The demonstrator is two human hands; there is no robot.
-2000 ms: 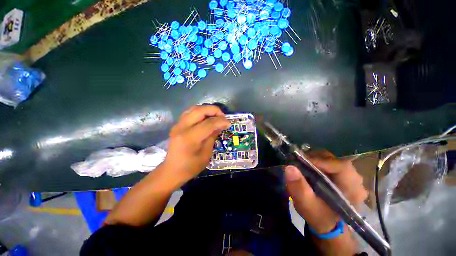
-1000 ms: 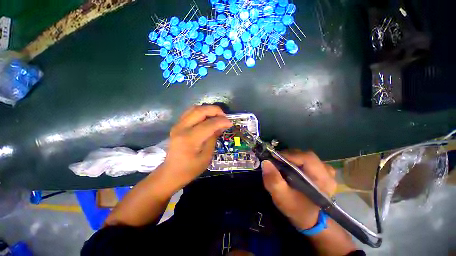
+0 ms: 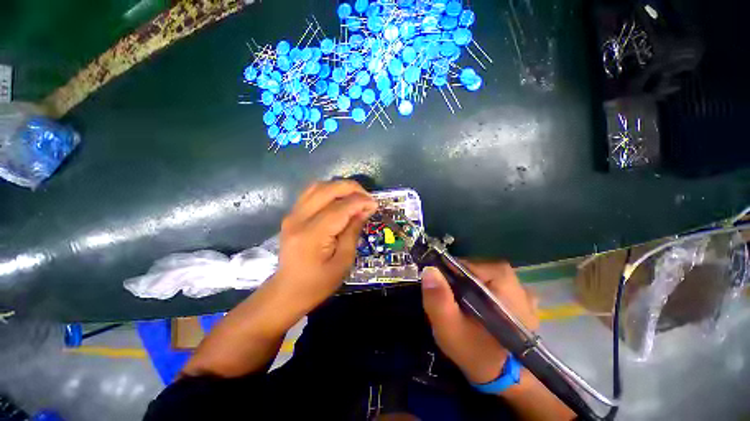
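Note:
The white open unit (image 3: 414, 203) lies at the bench's front edge, its circuit board (image 3: 395, 243) facing up with a small yellow part. My left hand (image 3: 322, 234) covers the unit's left side, thumb and fingertips pinched together over the board's upper left; whether they hold a small part cannot be seen. My right hand (image 3: 477, 308) grips the dark soldering iron (image 3: 485, 306). The iron's tip end is over the upper part of the board; the exact contact point is too small to tell. A blue band (image 3: 500, 377) is on my right wrist.
Blue disc components (image 3: 395, 49) with wire legs are heaped at the back. A plastic-wrapped white bundle (image 3: 197, 271) lies left of the unit. A bag of blue discs (image 3: 41, 148) is far left. A dark tray with wires (image 3: 629, 136) is at right. A rusty rail (image 3: 140, 49) runs at the upper left.
My right hand has moved left, bringing the iron from beside the unit to over the board. My left hand has stayed at the unit's left side.

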